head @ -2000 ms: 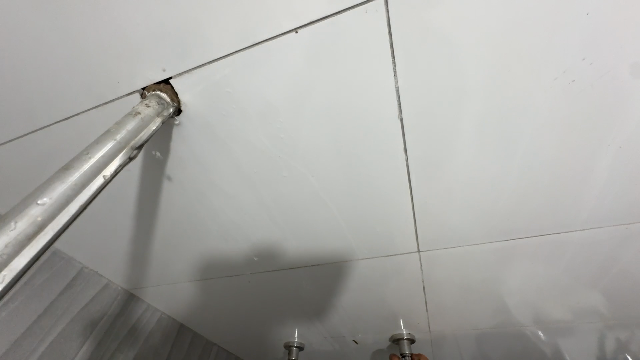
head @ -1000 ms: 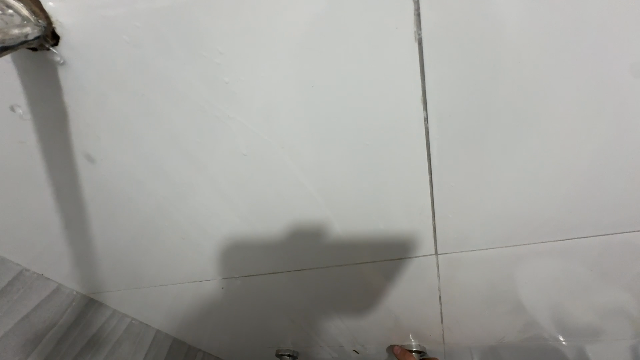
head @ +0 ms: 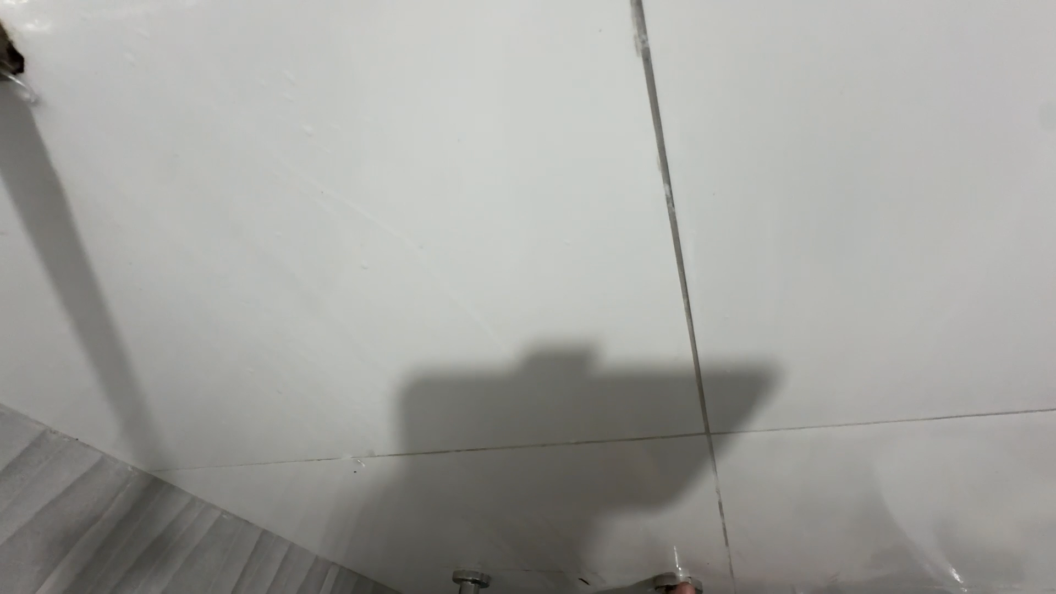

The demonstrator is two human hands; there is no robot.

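At the bottom edge of the head view, a fingertip (head: 681, 587) touches or overlaps the right round metal fitting (head: 667, 580). It seems to belong to my right hand; the rest of that hand is out of frame, so its grip is hidden. To the left, a similar metal fitting (head: 471, 579) stands against the white glossy tiles (head: 495, 206), with no hand seen on it. My left hand is not in view.
A dark-edged hole (head: 11, 56) in the tile lies at the upper left edge. Grey patterned tiles (head: 107, 520) meet the white ones at lower left. Dark grout lines (head: 678, 247) cross the white surface, and a broad shadow (head: 561, 429) falls over its lower middle.
The view has shifted, so the metal pipe seen at left earlier has nearly left the frame. The fingertip remains by the right fitting.
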